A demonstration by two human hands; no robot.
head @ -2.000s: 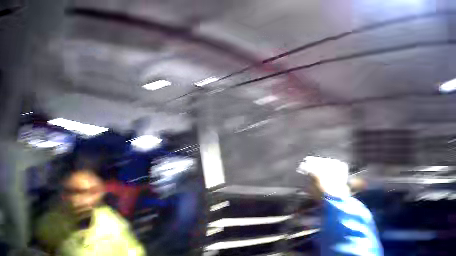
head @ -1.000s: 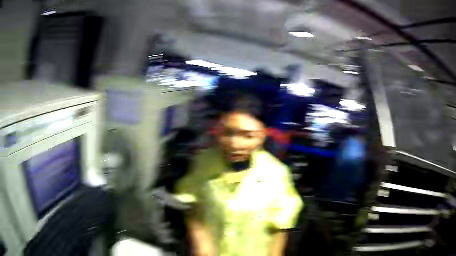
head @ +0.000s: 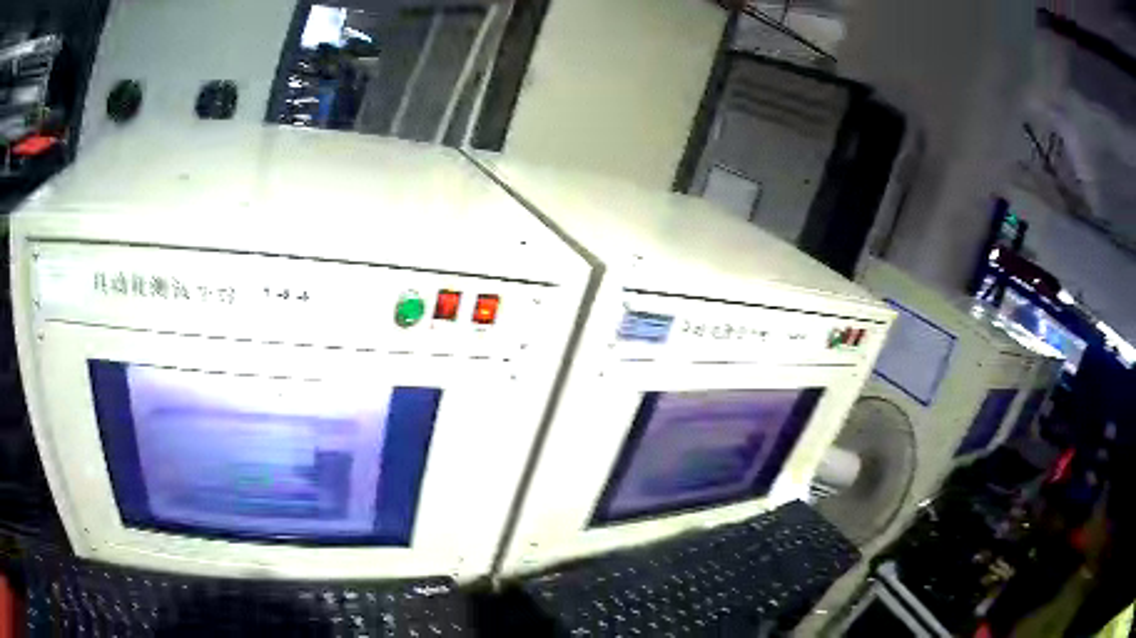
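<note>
Two cream test cabinets stand side by side in front of me, the nearer one at the left and the second one to its right. Each has an inset lit screen, the left screen and the right screen. A green button and two red buttons sit at the top right of the left cabinet's front. A black keyboard lies below the right screen, and another keyboard lies below the left one. Neither of my hands is in the picture.
A round fan stands right of the cabinets. More cream cabinets stand beyond it. A sliver of a yellow-green garment shows at the lower right edge. A small orange-red bin is at the far left.
The view has swung left from the tray racks and the person in yellow-green to the two test cabinets. That person is now almost out of the picture at the right.
</note>
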